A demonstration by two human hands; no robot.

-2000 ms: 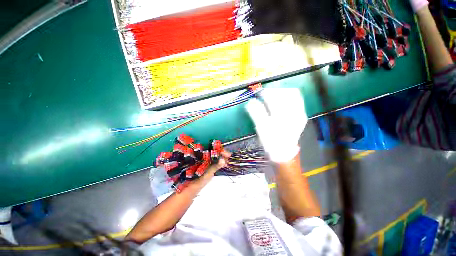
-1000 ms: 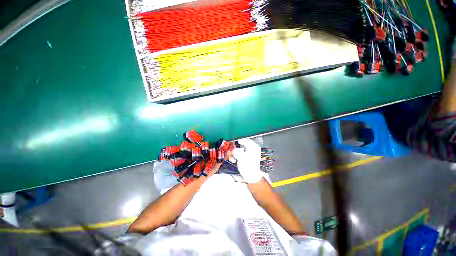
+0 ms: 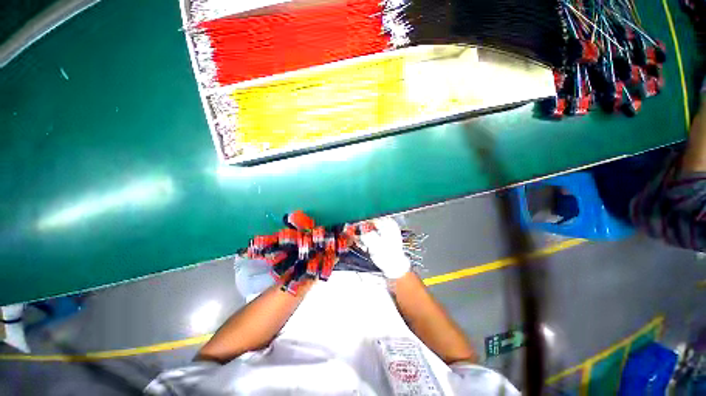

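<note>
A bunch of wire harnesses with red-and-black connector housings (image 3: 298,246) is held at the bench's near edge, in front of the white coat. My left hand (image 3: 308,281) is bare, mostly hidden under the housings, and closed on the bunch. My right hand (image 3: 387,249) wears a white glove and is at the bunch's right side, with its fingertips at a red housing. Thin multicoloured wire ends (image 3: 415,246) stick out to the right behind the glove.
The cream wire tray (image 3: 341,145) on the green bench (image 3: 101,147) holds yellow, red and black wires. More harnesses (image 3: 604,81) lie right of it. A blue stool (image 3: 569,205) and a person's striped sleeve (image 3: 673,205) are at the right.
The harness that lay on the bench near the tray two seconds ago is gone from there. My right hand has come down and left to the bunch. The bunch has shifted slightly since a second ago.
</note>
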